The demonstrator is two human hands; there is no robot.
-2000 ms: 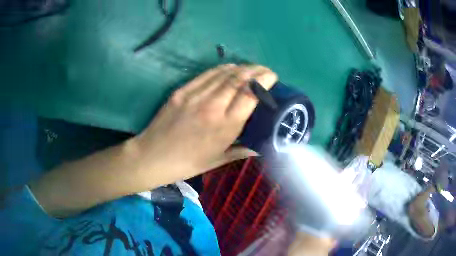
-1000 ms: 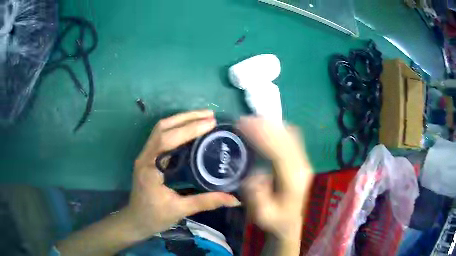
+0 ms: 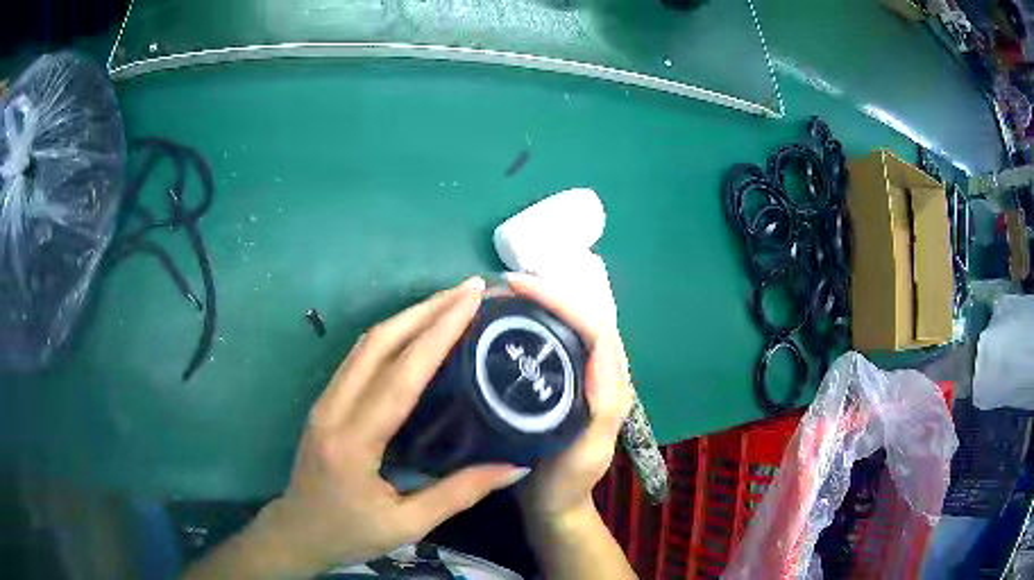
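A dark cylindrical portable speaker [image 3: 454, 419] is held between both hands near the bench's front edge, its white-ringed black end disc facing up toward me. My left hand [image 3: 369, 436] grips its left side, with the thumb at the lower rim of the end. My right hand [image 3: 595, 419] wraps its right side, fingers along the upper rim. A padded mallet [image 3: 556, 232] with a white wrapped head lies on the green bench just beyond the hands. Its speckled handle runs behind my right hand and out over the bench edge. The speaker's underside is hidden.
Black trim rings [image 3: 799, 244] lie heaped at right beside an open cardboard box [image 3: 901, 255]. Black cords [image 3: 187, 238] and a bulging plastic bag [image 3: 62, 215] are at left. A pale metal strip [image 3: 454, 53] crosses the back. A red crate [image 3: 703, 487] and clear bag [image 3: 862, 419] sit at lower right.
The mallet was swung at the speaker's end, then was lying on the bench. My right hand has since closed around the speaker. The speaker's end disc has turned, and the view has shifted.
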